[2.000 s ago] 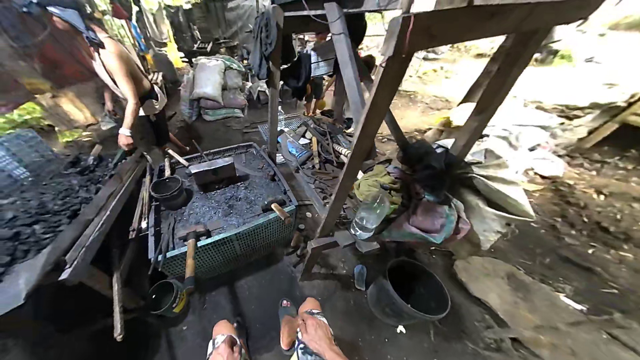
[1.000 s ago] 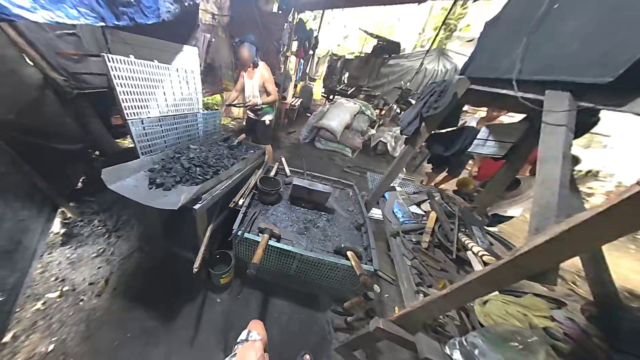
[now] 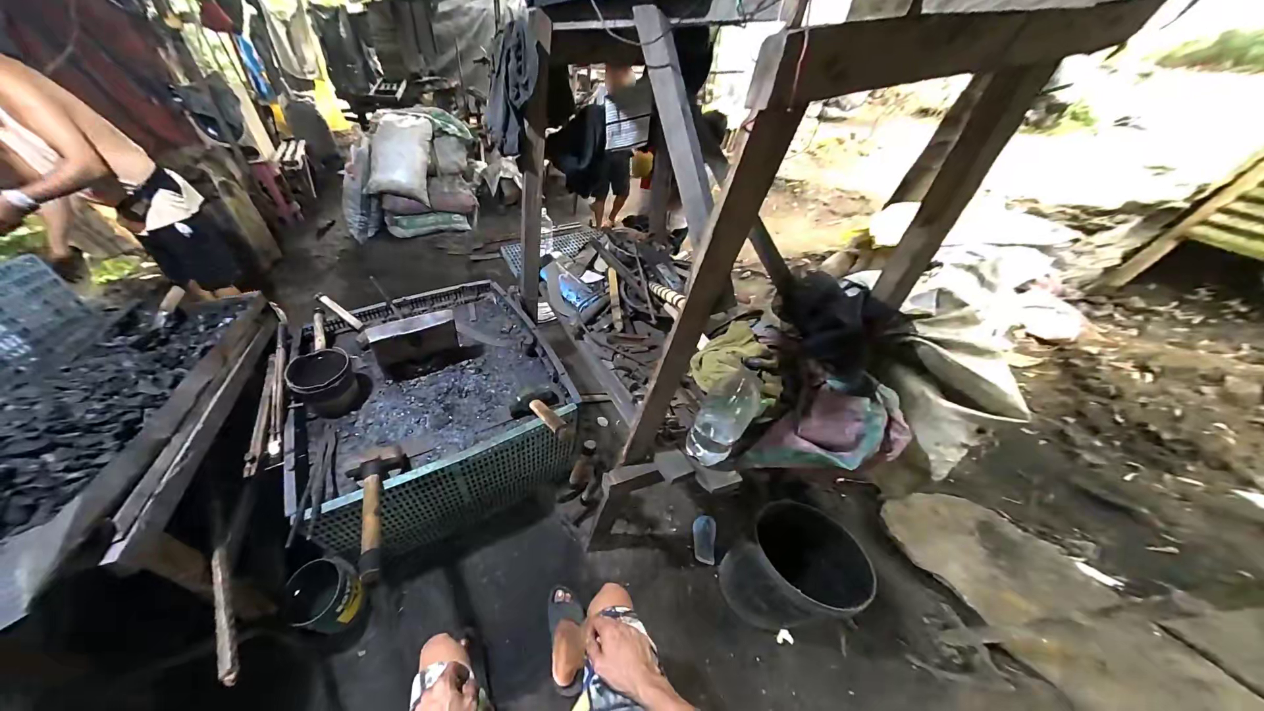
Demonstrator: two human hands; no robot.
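My left hand [image 3: 449, 688] rests on my left knee at the bottom edge, partly cut off by the frame. Over my right thigh, just behind the knee, lies my right hand [image 3: 620, 657], with no tool visible in it. In front of my legs stands a low forge bed [image 3: 444, 395] of ash and charcoal with a perforated plastic side. It bears a steel block [image 3: 413, 341], a black pot [image 3: 324, 383] and a hammer [image 3: 370, 504] whose wooden handle hangs over the near edge. A second hammer [image 3: 546, 415] lies at the right corner.
Charcoal [image 3: 99, 405] fills a wooden-sided bin at left, beside a stooping person. A small bucket [image 3: 324, 595] and a large black bucket [image 3: 798, 563] stand on the floor. A water jug [image 3: 724, 420] leans near timber posts [image 3: 716, 257]. Scrap metal and sacks [image 3: 403, 168] lie behind; another person stands farther back.
The view has swung right and down since one second ago, bringing both my hands back into sight. The person at left, upright one second ago, now bends over.
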